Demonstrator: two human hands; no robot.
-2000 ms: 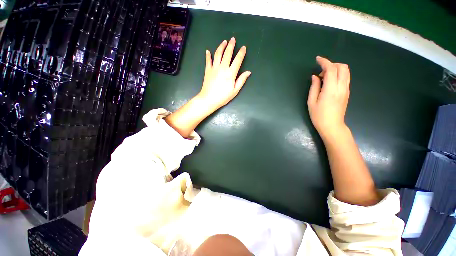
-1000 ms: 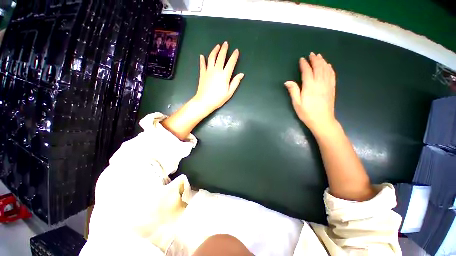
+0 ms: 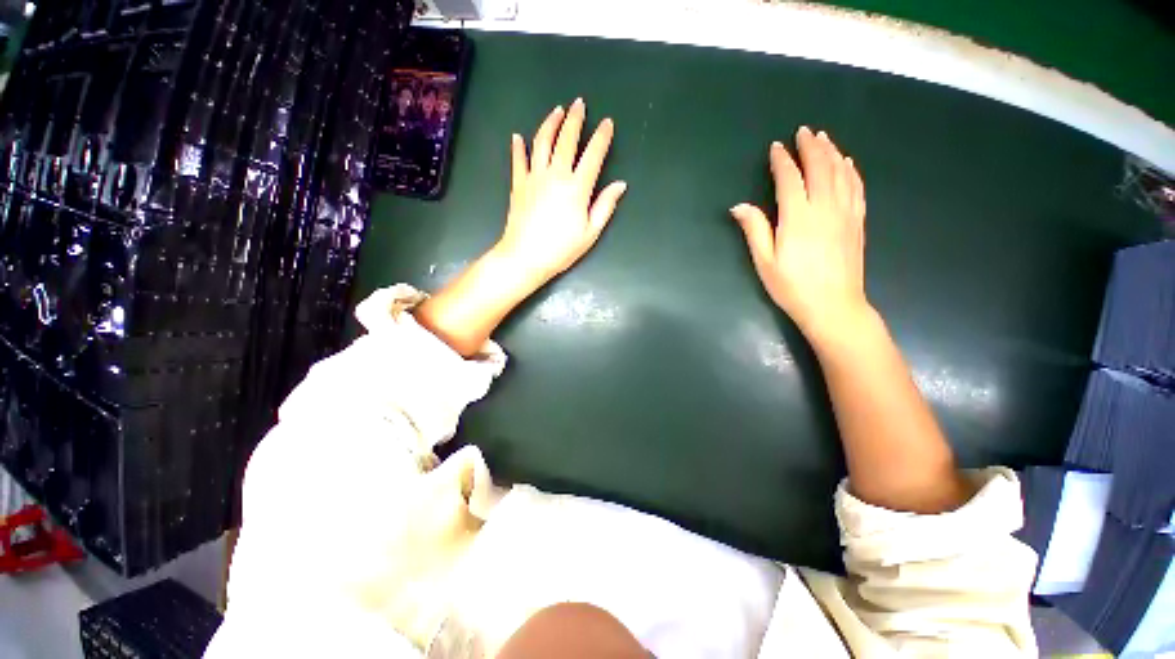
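Observation:
My left hand [image 3: 554, 193] lies palm down on the dark green bench top [image 3: 670, 399], fingers spread, holding nothing. My right hand [image 3: 814, 232] also rests palm down on the bench top, to the right, with its thumb apart and the other fingers close together; it holds nothing. The hands do not touch each other. A personal smartphone [image 3: 419, 116] with a lit colourful picture lies to the left of my left hand, near the back edge.
A tall pile of glossy black blister trays [image 3: 168, 283] stands at left. Stacks of thin grey pieces [image 3: 1134, 431] stand at right, one with a white face [image 3: 1075, 534]. The pale conveyor edge [image 3: 773, 36] runs behind the bench. A clear plastic bag [image 3: 1149, 184] is at far right.
Compared with two seconds ago, my right hand has moved left and flattened, its curled fingers now extended. My left hand stays flat, with only a slight shift in view.

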